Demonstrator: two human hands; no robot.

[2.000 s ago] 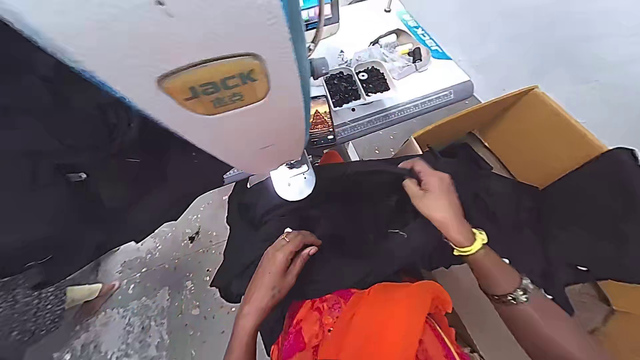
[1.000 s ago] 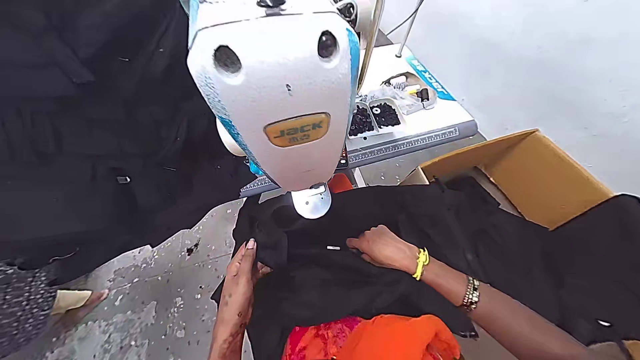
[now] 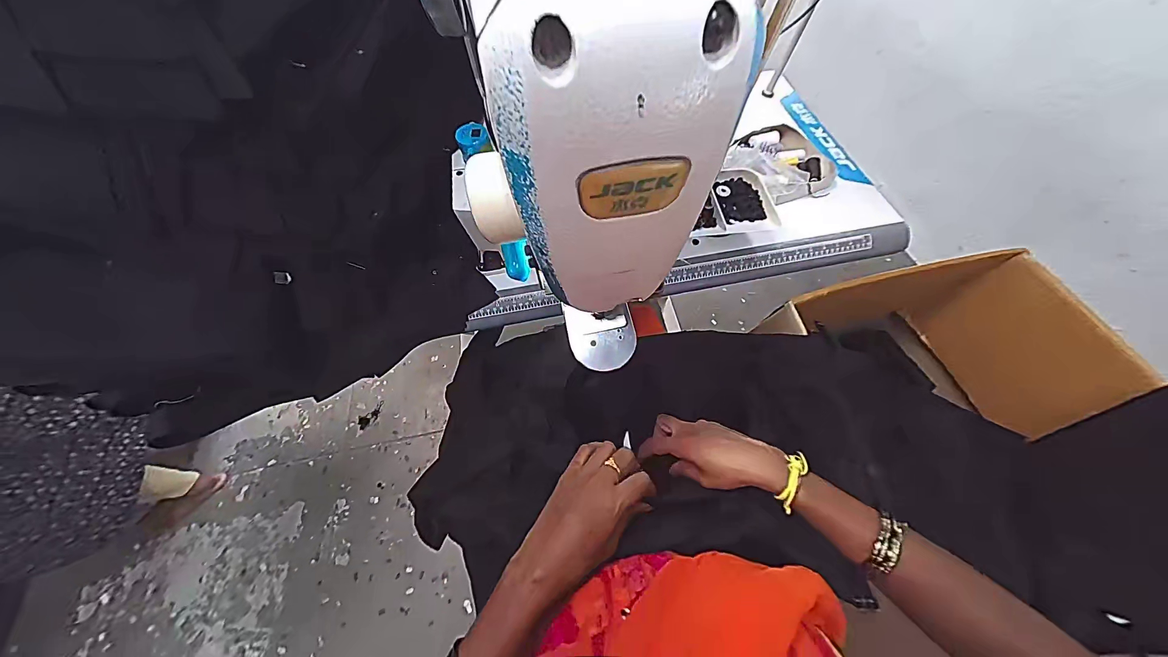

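Note:
A black fabric garment [image 3: 748, 392] is spread below the head of a Jack sewing machine [image 3: 630, 119], partly over my lap. My left hand [image 3: 593, 497] has its fingers bent onto the fabric, a ring on one finger. My right hand [image 3: 716, 453], with a yellow band at the wrist, pinches the same fabric just to the right. Between the fingertips of both hands a small white tag [image 3: 627, 441] stands up from the cloth. The machine's rounded metal plate [image 3: 602, 342] lies just beyond, at the fabric's far side. The fingertips are partly hidden in the dark folds.
An open cardboard box [image 3: 1031, 338] stands at the right, with black cloth over its edge. Trays of small black pieces [image 3: 741, 199] sit on the machine table [image 3: 794, 255]. More black fabric [image 3: 228, 201] hangs at the left. Another person's foot [image 3: 187, 497] shows at lower left.
My hands have come together around the white tag; a second ago they were apart, with the left at the fabric's left side. The view has shifted.

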